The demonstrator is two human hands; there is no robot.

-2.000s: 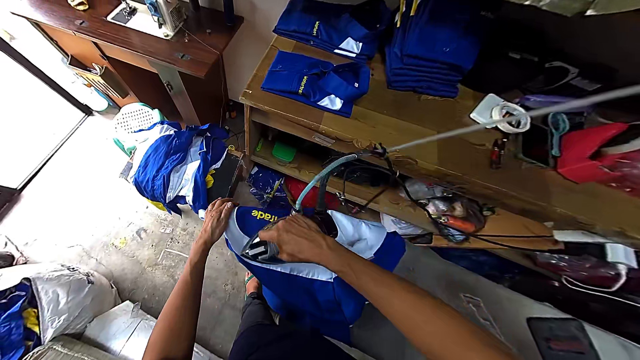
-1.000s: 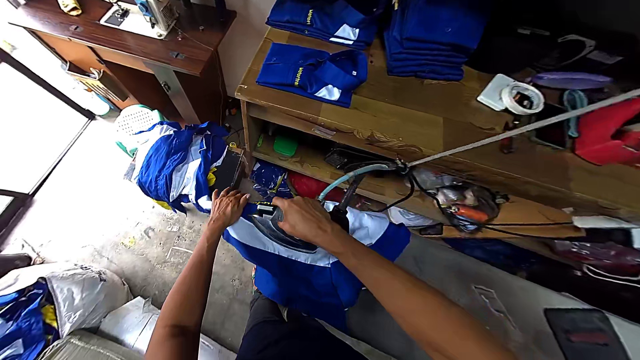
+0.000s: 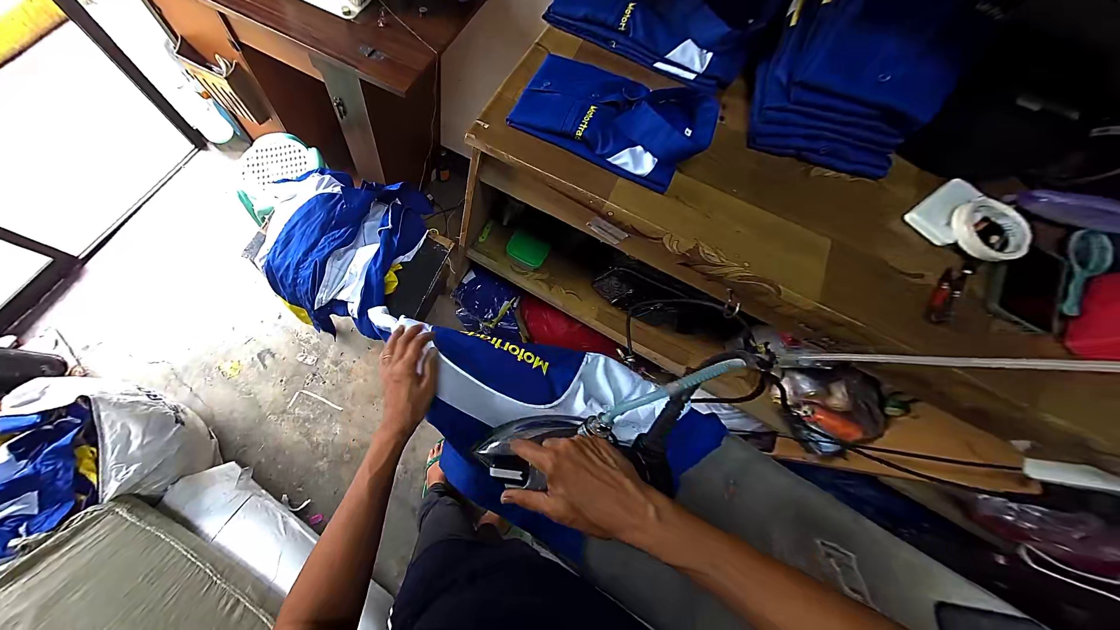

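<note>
A blue and white garment with yellow lettering [image 3: 490, 385] lies over the narrow end of a grey ironing board [image 3: 752, 516]. My right hand [image 3: 591, 481] is on a steam iron [image 3: 534, 433], fingers around its handle, which the hand mostly hides. The iron rests on the garment, with a pale blue hose [image 3: 682, 385] and a dark cable rising from its rear. At the garment's left edge, my left hand [image 3: 409, 376] lies on the cloth with the fingers together, near the white band.
Folded blue shirts [image 3: 612, 118] and a taller stack [image 3: 822, 96] sit on a wooden cabinet [image 3: 744, 219]. Loose garments [image 3: 341, 249] are heaped on a stool at left. A white sack [image 3: 140, 429] stands lower left. A cord [image 3: 927, 360] stretches from the hose to the right.
The iron and my right hand have moved toward me, away from the yellow lettering, which now shows more fully. My left hand remains at the garment's left edge.
</note>
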